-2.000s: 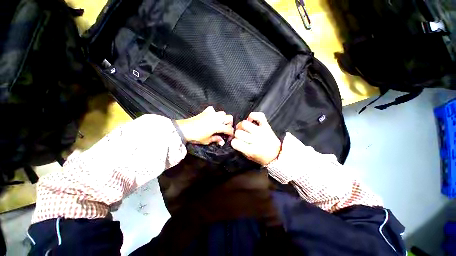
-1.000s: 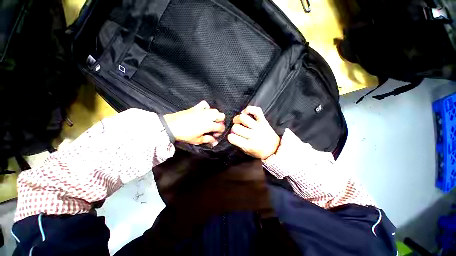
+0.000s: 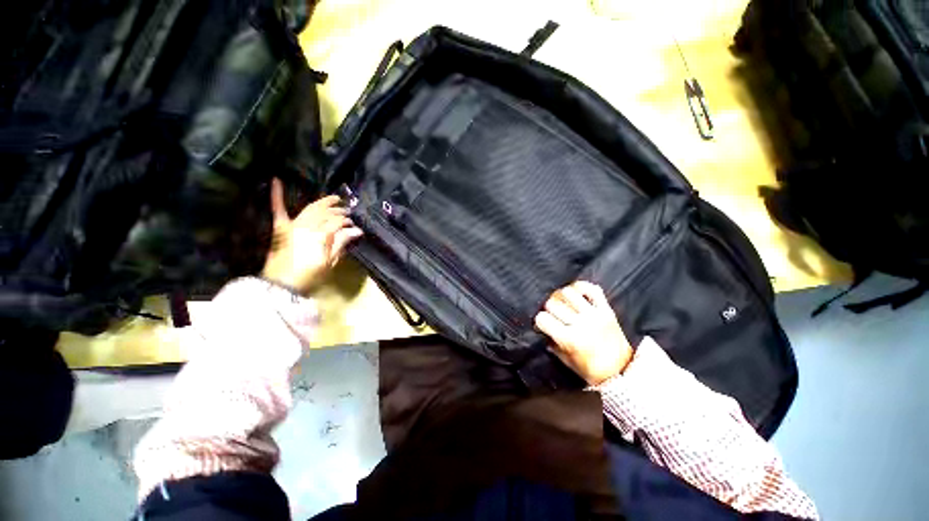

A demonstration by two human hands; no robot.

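The backpack lies opened flat on the yellowish table against the brown apron, its black lining up. The inner mesh pocket faces up. My left hand is at the bag's left corner by a small white label, thumb spread, fingertips on the edge; whether it grips the edge is unclear. My right hand has its fingers curled on the bag's near edge, at the fold between the two halves, and pinches the edge there.
Camouflage backpacks stand on the left and at the right, with loose straps hanging from the right one. Thread snips lie on the table beyond the bag. The pale grey floor shows at the lower right.
My left hand has left the near edge beside my right hand and moved to the bag's left corner. The view has shifted, so the bag appears lower and further right. My right hand stays at the fold.
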